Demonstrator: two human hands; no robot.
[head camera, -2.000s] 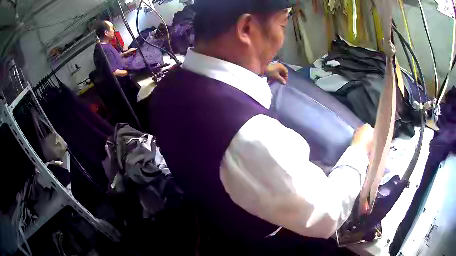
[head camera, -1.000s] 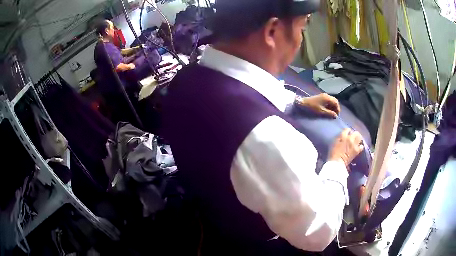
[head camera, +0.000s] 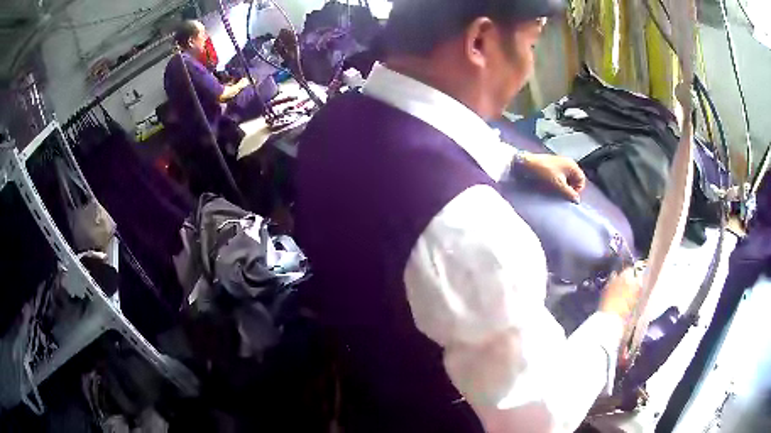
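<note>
Neither of my hands is in the picture. Nearest in front of me is another person (head camera: 372, 228) in a dark vest, white shirt and dark cap, turned to the right. This person works on a smooth blue-grey cloth piece (head camera: 562, 224) on a table. One of the person's hands (head camera: 558, 175) rests on the cloth near its far side. The other hand (head camera: 623, 290) is at the cloth's near right end, beside a pale hanging strap (head camera: 674, 203) that partly hides that area.
Dark cloth pieces (head camera: 626, 127) are heaped behind the worktable. Yellow strips (head camera: 655, 68) hang by the wall. A grey cloth heap (head camera: 241, 254) and a white metal rack (head camera: 72, 245) stand left. A second person (head camera: 199, 84) works at a far table.
The near person has shifted right in the picture. Since one second ago, their nearer hand has moved right and down, away from the other hand. The cloth now looks rumpled at its near end.
</note>
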